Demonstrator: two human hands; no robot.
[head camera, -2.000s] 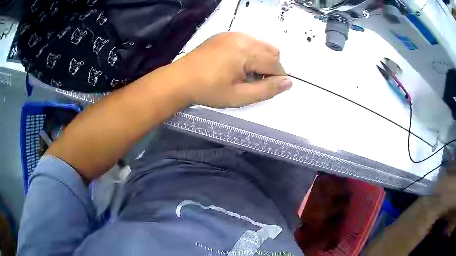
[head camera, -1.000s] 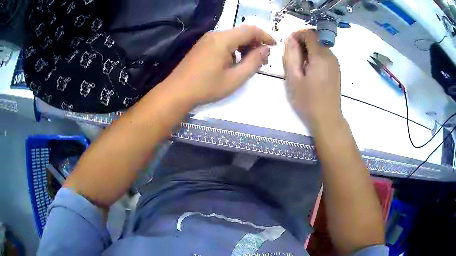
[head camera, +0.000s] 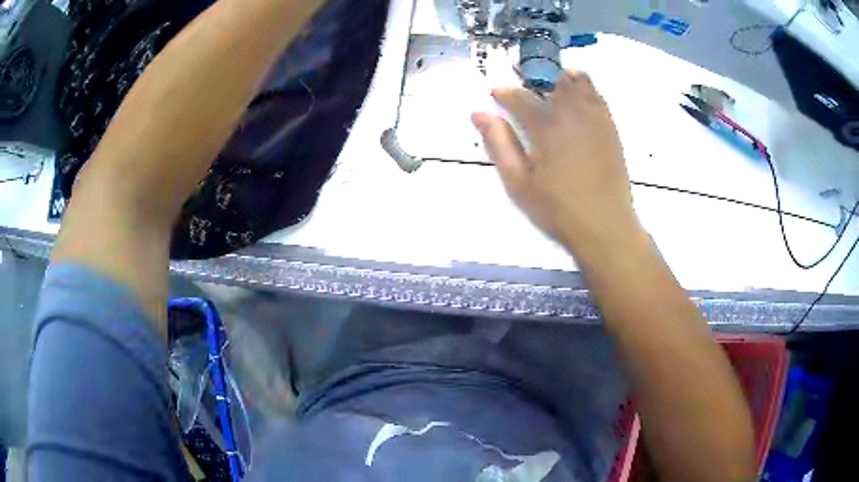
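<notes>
My right hand (head camera: 560, 155) is at the needle area, its fingers apart just below the grey cylindrical fitting (head camera: 540, 61); I see nothing in it, though the fingertips are slightly blurred. My left forearm crosses the upper left over the fabric; my left hand is cut off by the top edge. The dark fabric (head camera: 292, 141) lies at the left of the table, plain dark purplish-black on its right part, with white outlined animal figures on the printed part at its left and lower edge. The presser foot area (head camera: 483, 52) shows at the top.
Thread snips (head camera: 730, 124) lie on the white table (head camera: 452, 216) at the right, beside a black cord (head camera: 784, 221). Ruler markings (head camera: 424, 287) run along the front edge. A red basket (head camera: 758, 377) is below right, a blue basket (head camera: 218, 377) below left. The machine head is at the upper right.
My left hand has gone from near the needle up out of the picture. My right hand came in from the lower right and is now at the needle area. The view has shifted.
</notes>
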